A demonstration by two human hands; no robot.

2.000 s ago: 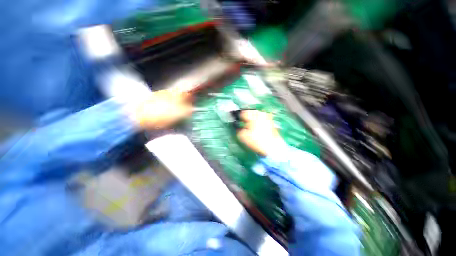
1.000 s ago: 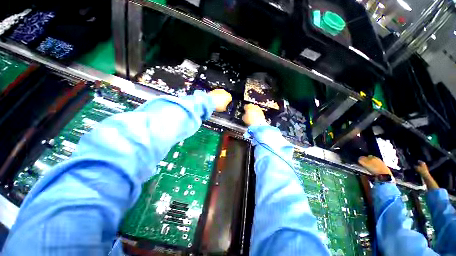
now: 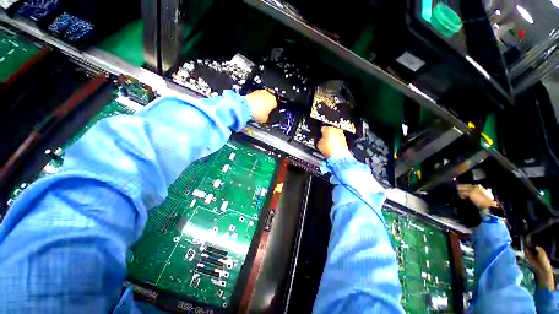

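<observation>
My left hand (image 3: 262, 105) is at the front edge of the component bins, beside a small heap of blue-violet components (image 3: 284, 121). My right hand (image 3: 333, 141) is at the bins further right, just below a bin of yellow-tan components (image 3: 331, 110). The fingertips of both hands are hidden or too small to tell what they hold. The green printed circuit board (image 3: 211, 214) lies in its black carrier below and between my forearms. My left sleeve covers part of its left side.
A bin of white components (image 3: 211, 75) is left of my left hand; grey-white block components (image 3: 370, 150) are at the right. A metal rail (image 3: 414, 200) runs before the bins. Another worker's hands (image 3: 479, 196) are at the right, above another board (image 3: 423, 254). Rack bars cross above.
The view has shifted, so the rack and bins sit differently. Both my hands remain at the bins, now slightly further apart. The other worker's nearer hand has lifted and opened somewhat.
</observation>
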